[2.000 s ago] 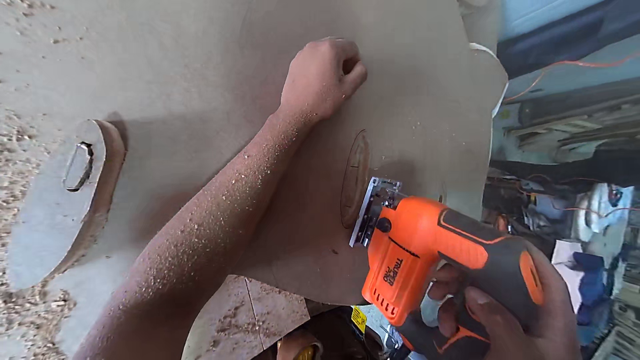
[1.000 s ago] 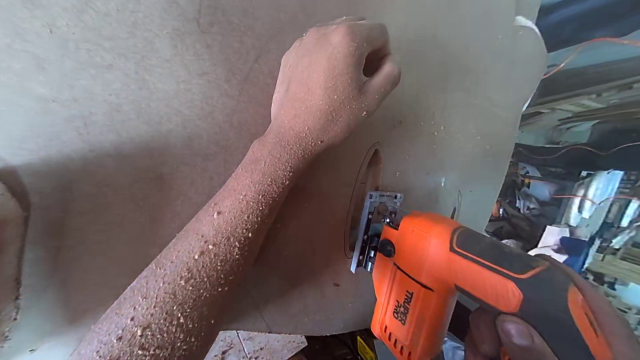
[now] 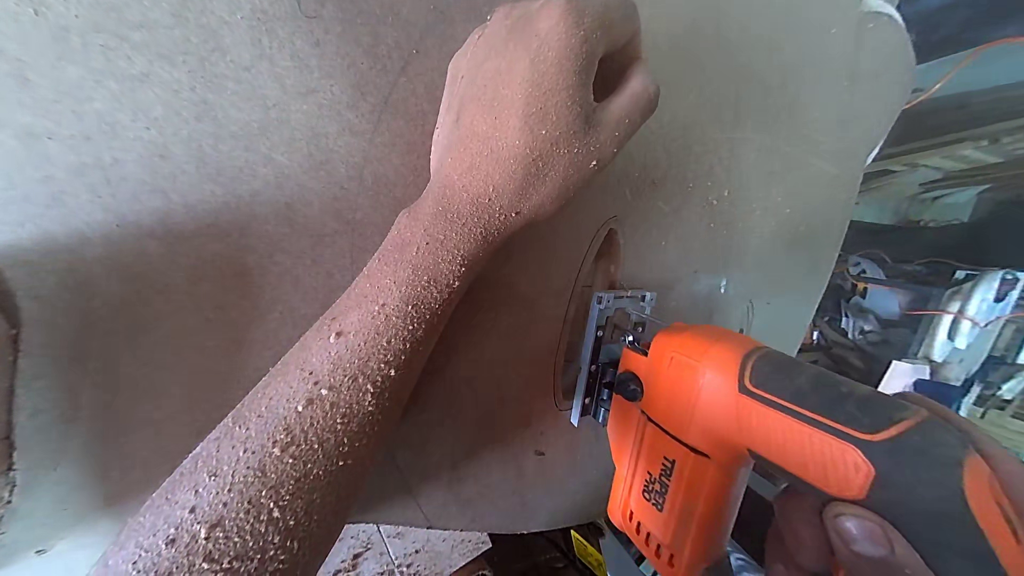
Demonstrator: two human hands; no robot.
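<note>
My right hand [image 3: 864, 536] grips the handle of an orange and black Truper Pro jigsaw [image 3: 696, 432]. The saw's metal base plate [image 3: 592, 352] lies over the lower right part of an oval outline with a cut opening [image 3: 604, 260] in a large brown fibreboard-like panel [image 3: 512, 448]. The blade cannot be made out. My left hand [image 3: 544, 104], closed in a loose fist, rests on the panel above and left of the oval. Sawdust coats its wrist and forearm. Whether anything is inside that fist cannot be seen.
Stacked wood strips [image 3: 952, 172] and an orange cord [image 3: 960, 68] are beyond the panel's right edge. Floor tiles [image 3: 408, 548] with sawdust show below. At the far left is the edge of a cut piece [image 3: 6, 392], with its shadow beside it.
The view has moved closer to the panel. The rounded cut piece seen whole at the left earlier now shows only at its edge. The jigsaw stays at the oval, held in my right hand.
</note>
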